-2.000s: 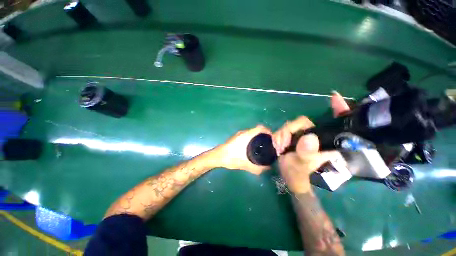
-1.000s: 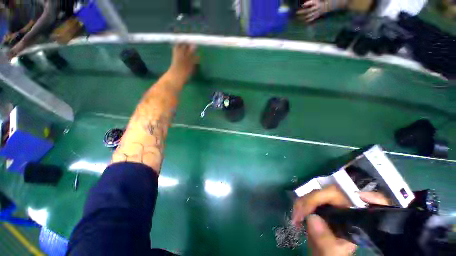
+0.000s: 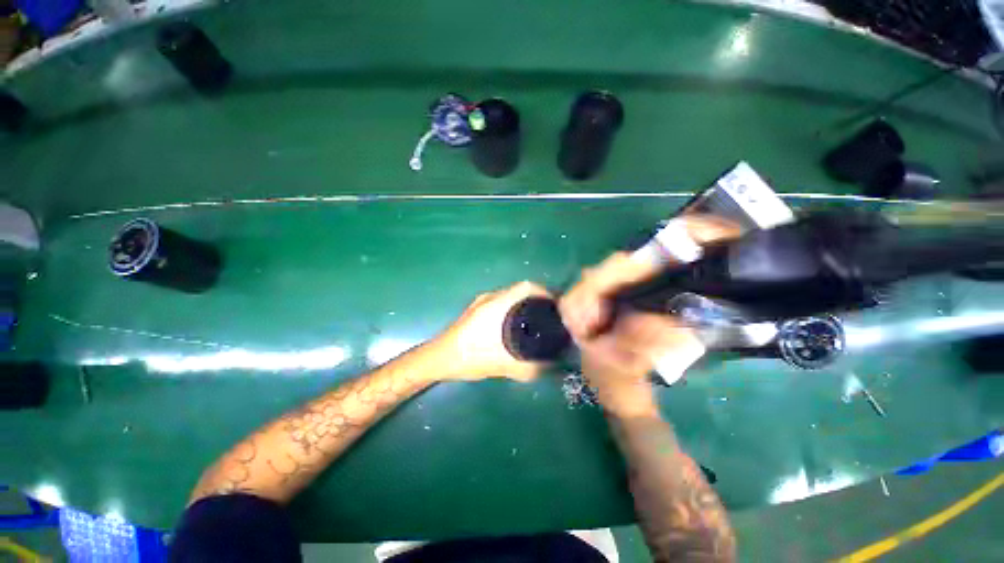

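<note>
My left hand (image 3: 492, 335) is wrapped around a black cylindrical housing (image 3: 537, 329), whose dark recessed round end faces up. My right hand (image 3: 617, 330) is blurred and grips the front of the black electric screwdriver (image 3: 787, 264), which lies across to the right. The driver's tip is hidden by the fingers near the housing. The white screw feeder (image 3: 752, 196) is mostly hidden behind the screwdriver and right hand. A loose screw pile (image 3: 579, 389) glitters just below the hands on the green surface.
Waiting units stand at the back centre (image 3: 590, 134), beside one with a wired module (image 3: 450, 121). Another lies at left (image 3: 171, 255) with its ringed end showing. More black units lie at back left (image 3: 195, 55) and back right (image 3: 865, 152). A ringed end (image 3: 811, 341) shows right of the feeder.
My left hand has come back from the far side of the surface and now holds a housing. My right hand and screwdriver have moved up and left against it. The view has shifted.
</note>
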